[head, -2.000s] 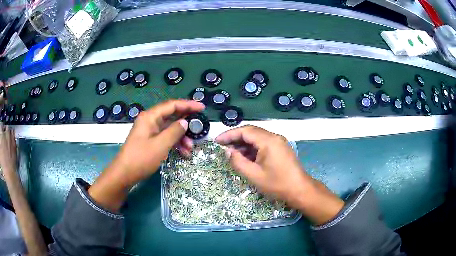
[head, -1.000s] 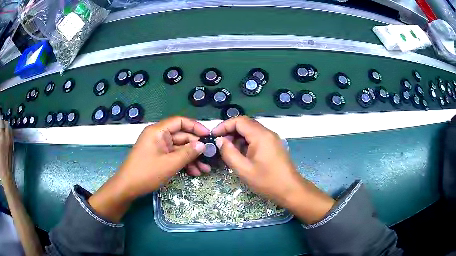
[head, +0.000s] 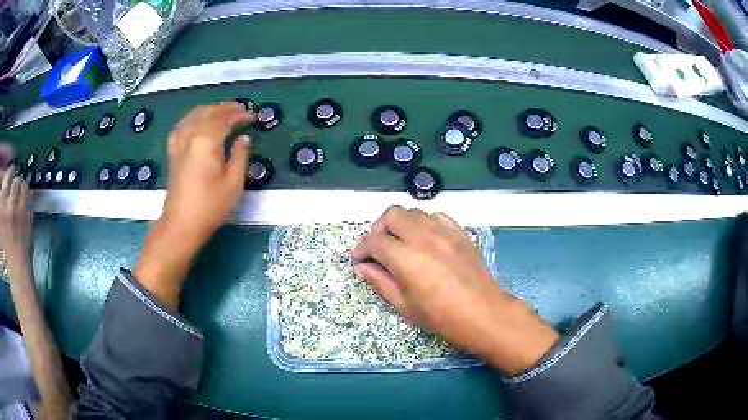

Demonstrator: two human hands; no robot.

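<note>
My left hand (head: 201, 156) is over the conveyor belt, thumb and fingers apart, with no disc seen between them. Its fingertips are beside a black speaker driver with a grey centre (head: 266, 115). Another driver (head: 258, 171) lies just below the thumb, partly covered. A single driver (head: 307, 157) lies flat to the right of the hand. My right hand (head: 422, 275) is over the clear parts tray (head: 275, 349), fingers bent down close to the heap of tiny pale pieces (head: 320, 303). Whether its fingertips pinch a piece cannot be seen.
The green belt (head: 344, 182) carries many more drivers, some overlapping. A white rail (head: 590, 209) runs between belt and tray. At upper left are a bag of small parts (head: 152, 49) and a blue box (head: 74, 78). Another person's arm (head: 25, 271) is at far left.
The driver held between both hands has left them, and a driver now lies on the belt right of my left hand. That hand moved up-left and opened. My right hand moved down over the tray.
</note>
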